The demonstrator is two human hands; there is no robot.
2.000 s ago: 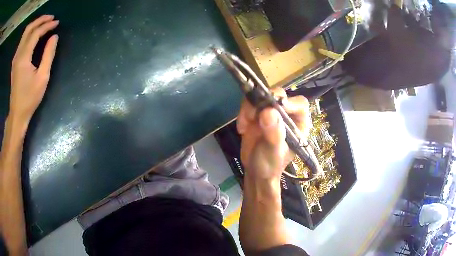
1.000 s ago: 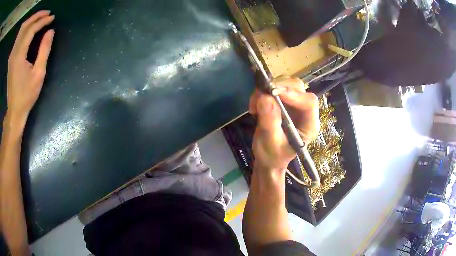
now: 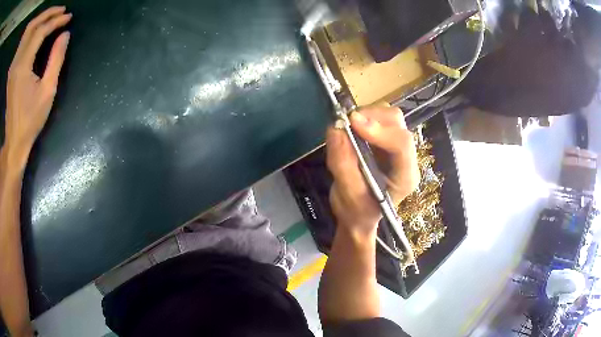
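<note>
My right hand [image 3: 372, 171] is closed around the handle of a soldering iron [image 3: 359, 148], held like a pen above the bench's right edge. The iron's thin tip points up and away, near the wooden base board, with pale smoke or glare by it. A slim guide runs alongside the handle and a pale tube loops at its rear end. My left hand [image 3: 33, 82] rests at the far left of the dark green bench mat [image 3: 178, 151], bare, with fingers curved and apart, holding nothing visible.
A black station box [image 3: 408, 26] stands on the tan wooden base board [image 3: 382, 76] at the upper right. A pale cable [image 3: 476, 59] loops beside it. A black crate [image 3: 455, 191] of gold strips [image 3: 425, 214] stands beside the bench, under my right hand.
My right hand and the iron have moved right and the tip has swung up and away to the base board's edge. Smoke or glare now shows at the tip. My left hand has hardly moved.
</note>
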